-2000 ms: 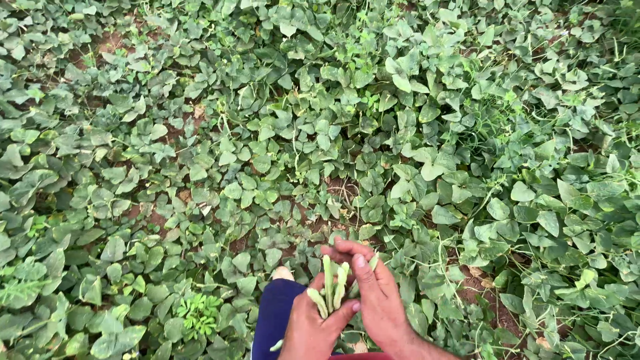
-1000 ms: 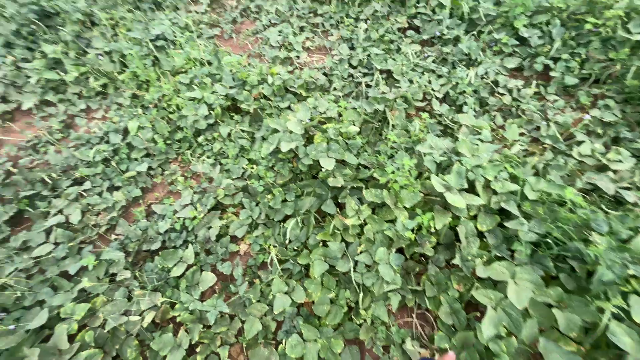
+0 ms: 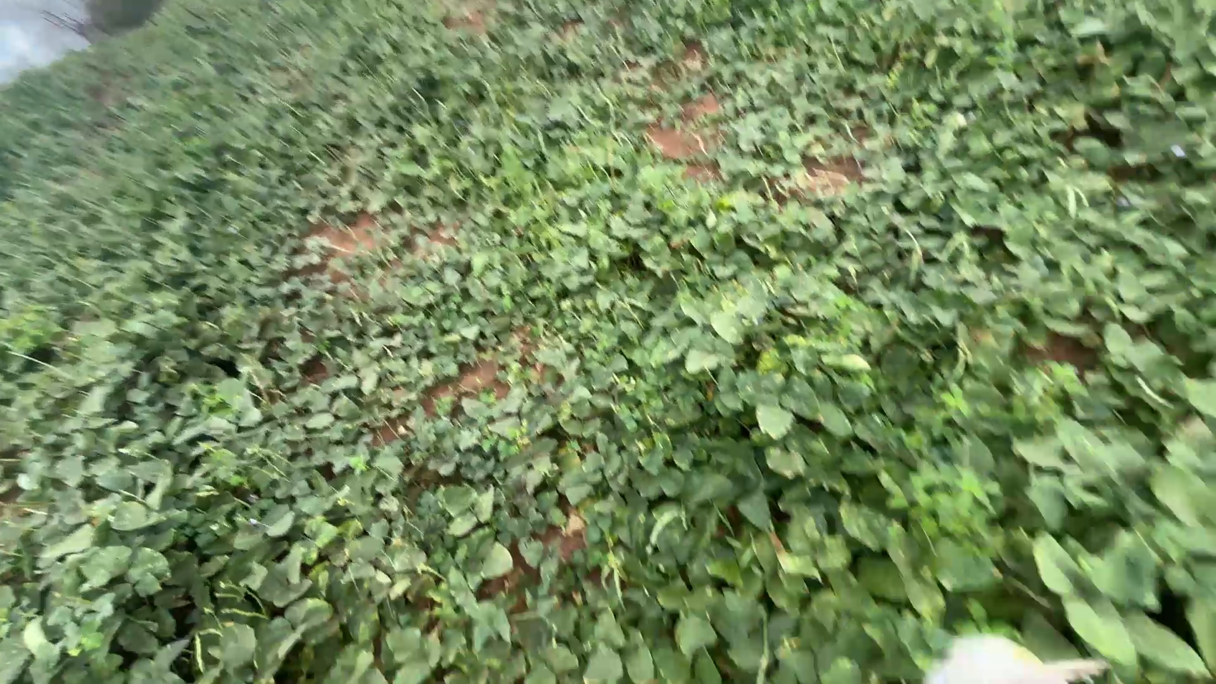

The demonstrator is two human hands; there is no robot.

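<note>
Neither my left hand nor my right hand shows in the head view now, so what they hold is hidden. Low green leafy plants [image 3: 703,361] spread over nearly the whole view, blurred in places. A blurred whitish object [image 3: 997,662] pokes in at the bottom edge, right of centre; I cannot tell what it is.
Patches of reddish-brown soil [image 3: 679,142] show between the leaves, with another soil patch [image 3: 347,236] left of centre. At the top left corner, a strip of pale sky [image 3: 33,38] lies beyond the plants.
Two seconds ago both my hands held green pods at the bottom; they are out of view now. The view has swung up and tilted.
</note>
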